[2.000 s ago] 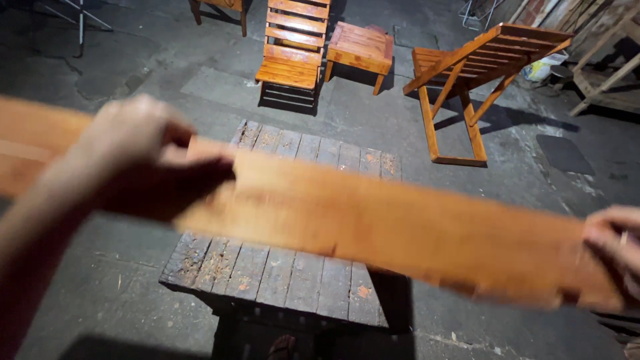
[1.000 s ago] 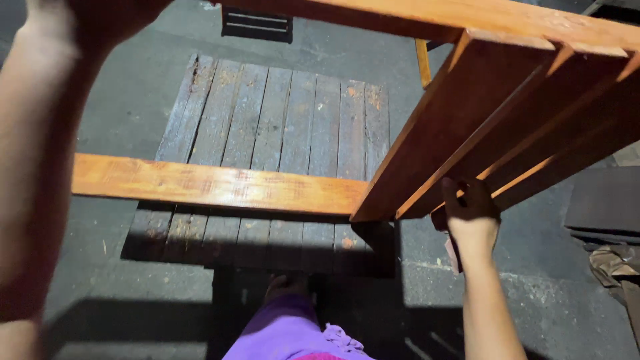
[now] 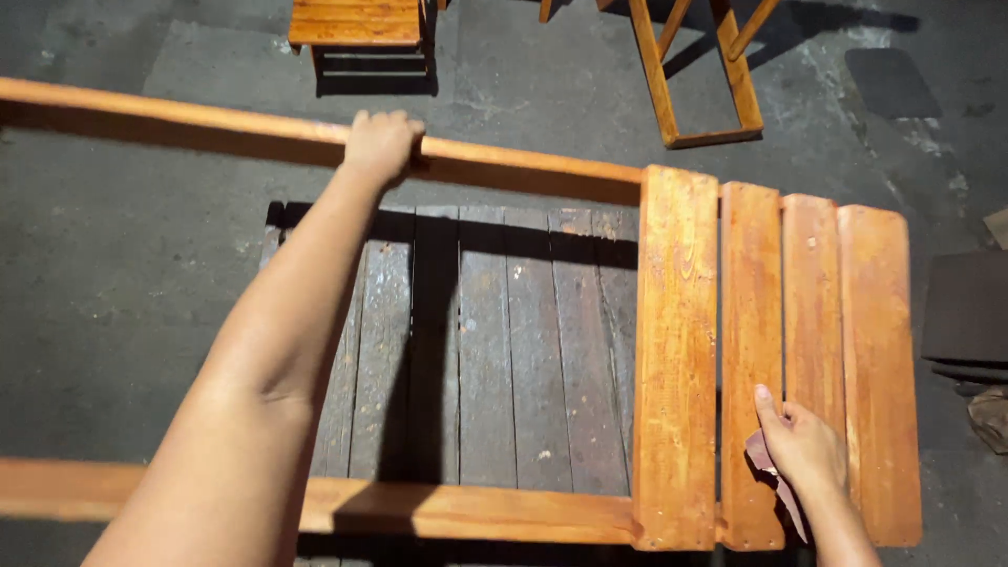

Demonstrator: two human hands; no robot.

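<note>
A varnished wooden frame with two long rails and several slats (image 3: 679,354) at its right end lies across a dark, worn plank table (image 3: 480,339). My left hand (image 3: 383,146) is closed around the far rail (image 3: 535,161), left of the slats. The near rail (image 3: 472,512) passes beyond my left forearm. My right hand (image 3: 803,445) rests at the second and third slats, its fingers down by the gap between them, with a torn piece of reddish sandpaper (image 3: 760,453) held against the palm.
On the grey concrete floor beyond the table stand a slatted wooden chair (image 3: 354,24) and the leg frame of another wooden piece (image 3: 669,94). A dark flat-topped object (image 3: 965,307) and a crumpled brown thing (image 3: 988,417) lie at the right.
The slats, seen steeply from the side one second ago, now face up. My left hand has come from the upper left onto the far rail. My right hand has stayed at the slats.
</note>
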